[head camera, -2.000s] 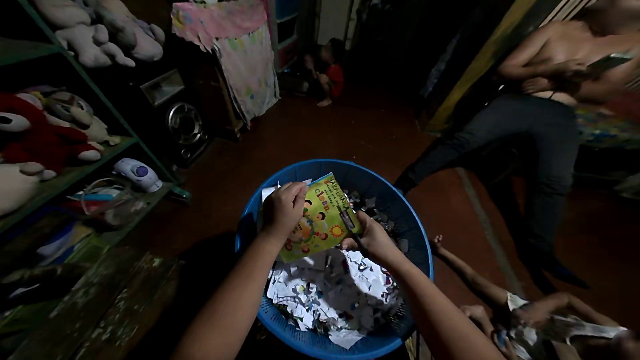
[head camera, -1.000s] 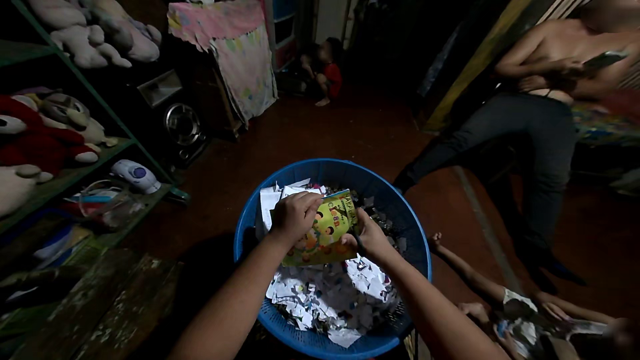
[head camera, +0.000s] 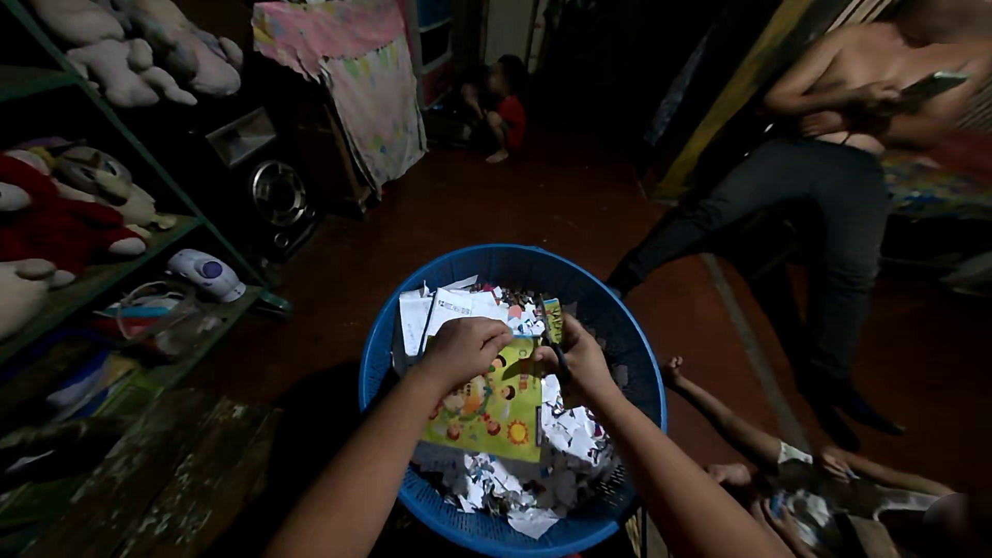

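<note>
My left hand [head camera: 466, 347] grips the top edge of a green illustrated booklet [head camera: 484, 407] bearing printed cartoon figures and a sun. My right hand [head camera: 580, 358] holds dark-handled scissors [head camera: 556, 353] at the booklet's upper right, where a narrow strip [head camera: 553, 319] of the same printed paper stands beside the blades. Both hands are over a round blue plastic basket [head camera: 649, 364]. Below and around the booklet lie many torn or cut white paper scraps [head camera: 496, 484], and folded white sheets [head camera: 449, 308] rest at the basket's back left.
Green shelves [head camera: 194, 225] with stuffed toys [head camera: 70, 209] stand at left, near a loudspeaker [head camera: 271, 186]. A person in dark trousers [head camera: 837, 186] holds a phone at right. Another person [head camera: 806, 480] is low at the lower right, and a person in red [head camera: 510, 120] crouches at the back.
The booklet has turned flatter and lower over the basket, and a strip at its upper right now stands apart from the main part. My left hand has shifted along its top edge.
</note>
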